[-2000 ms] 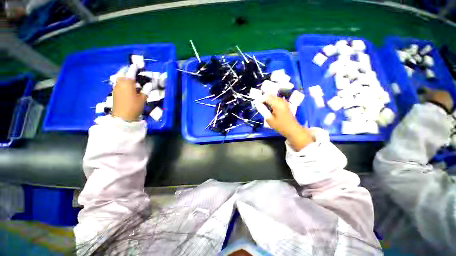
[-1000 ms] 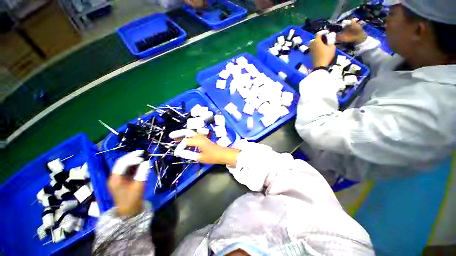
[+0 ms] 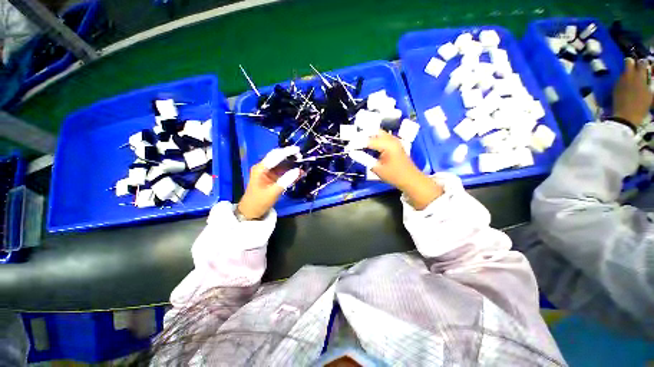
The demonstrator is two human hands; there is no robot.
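My left hand (image 3: 264, 188) is over the front left of the centre blue tray (image 3: 330, 199), with white coverings on its fingertips. Thumb and finger are a little apart, with dark parts between or behind them. My right hand (image 3: 394, 165) is over the right part of this tray, white-tipped fingers pointing left. Whether either hand holds a part is too blurred to tell. Black stemmed inserts (image 3: 315, 107) lie tangled in the tray. White covers (image 3: 378, 107) lie at its right end, beside my right fingers.
The left blue tray (image 3: 86, 143) holds white-and-black fitted pieces (image 3: 166, 188). The right blue tray (image 3: 419, 54) holds white covers. A neighbour's hand (image 3: 632, 93) and sleeve are at far right near another blue tray. A green belt (image 3: 344, 32) runs behind; a dark rounded bench edge (image 3: 107, 269) runs in front.
The view has swung back from the right. My left hand has moved from the left tray to the centre tray. My right hand remains over the centre tray.
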